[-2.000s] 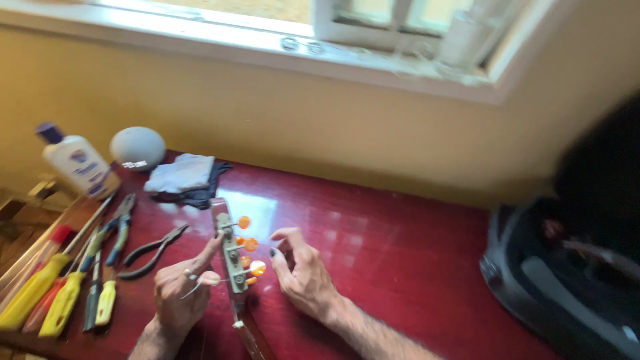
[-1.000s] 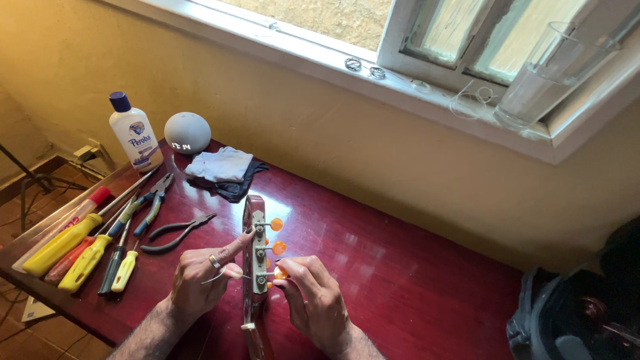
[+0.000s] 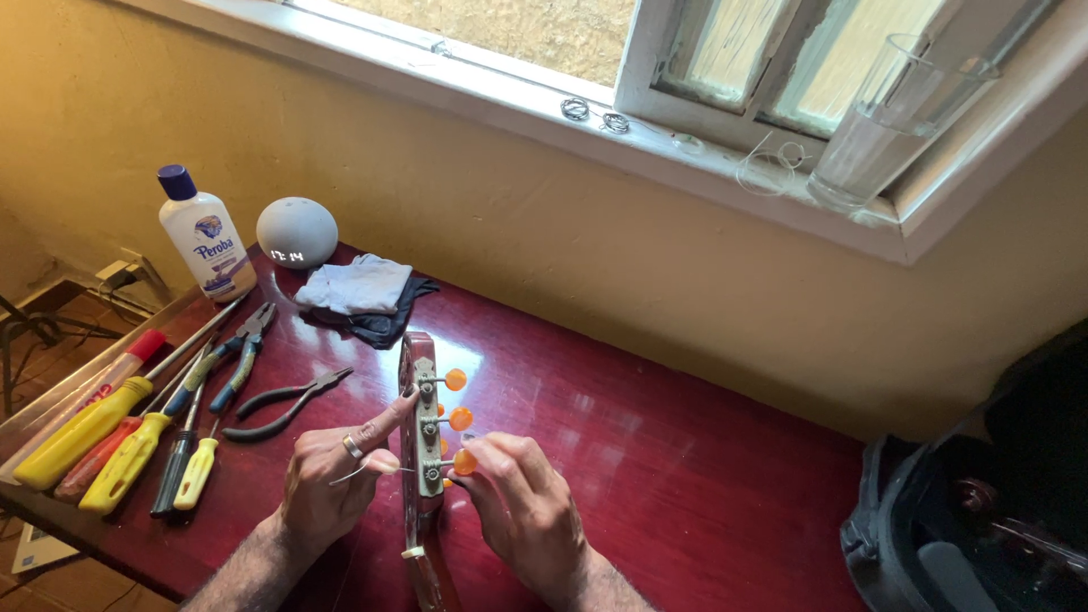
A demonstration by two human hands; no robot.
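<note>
A guitar headstock (image 3: 410, 425) stands edge-on in front of me, with a metal tuning machine plate (image 3: 427, 429) and orange tuning knobs along its side. My right hand (image 3: 527, 501) has thumb and fingers on the lowest orange tuning knob (image 3: 464, 461). My left hand (image 3: 340, 476), with a ring on one finger, rests its index fingertip against the headstock's edge near the upper gear. A thin string (image 3: 350, 476) passes at the left thumb, its short end sticking out to the left; the other end runs to the headstock. How firmly the thumb pinches it is partly hidden.
Screwdrivers (image 3: 127, 463), combination pliers (image 3: 246, 344) and black-handled pliers (image 3: 289, 404) lie at left. Behind are a polish bottle (image 3: 208, 246), a round smart speaker (image 3: 297, 232) and folded cloths (image 3: 357, 285). A black case (image 3: 926, 510) is at right. Coiled strings (image 3: 614, 122) and a glass (image 3: 884, 136) sit on the windowsill.
My right hand, apart from the tuning knobs two seconds ago, has come onto the lowest one. The left hand stays by the headstock. The view has shifted.
</note>
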